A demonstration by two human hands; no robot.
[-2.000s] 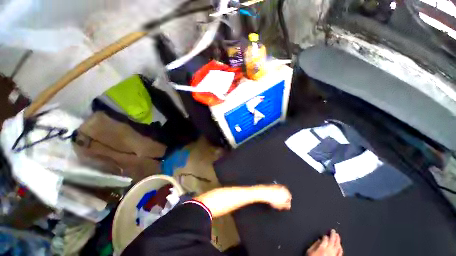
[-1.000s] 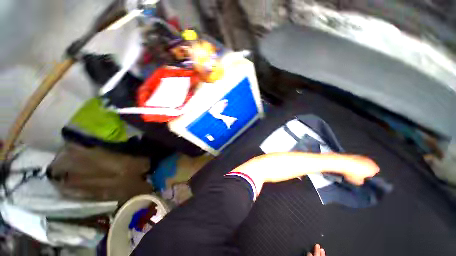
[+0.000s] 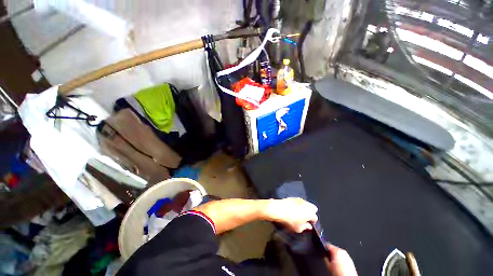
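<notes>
A garment panel (image 3: 292, 190) hangs at the near left edge of the black pressing table; a grey-blue part shows behind my left hand and a dark part below it. My left hand (image 3: 294, 213) is closed on the panel's upper edge. My right hand (image 3: 341, 262) grips the same dark edge nearer to me, partly cut off by the bottom of the picture. The steam iron (image 3: 399, 264), with a pale-rimmed pointed tip and tan handle, stands to the right of my right hand, cut off by the bottom edge.
The black table (image 3: 346, 167) spreads ahead and right. A grey padded board (image 3: 384, 110) lies beyond it by the window. A blue-fronted cabinet (image 3: 278, 126) with bottles and a red bag stands at its far left corner. A cream scrap bin (image 3: 130, 232) is left of my arm.
The grey and white panel was lying on the table; my left hand reached over it, and it has been brought to the near left edge. Both hands now grip it. The iron has come into view.
</notes>
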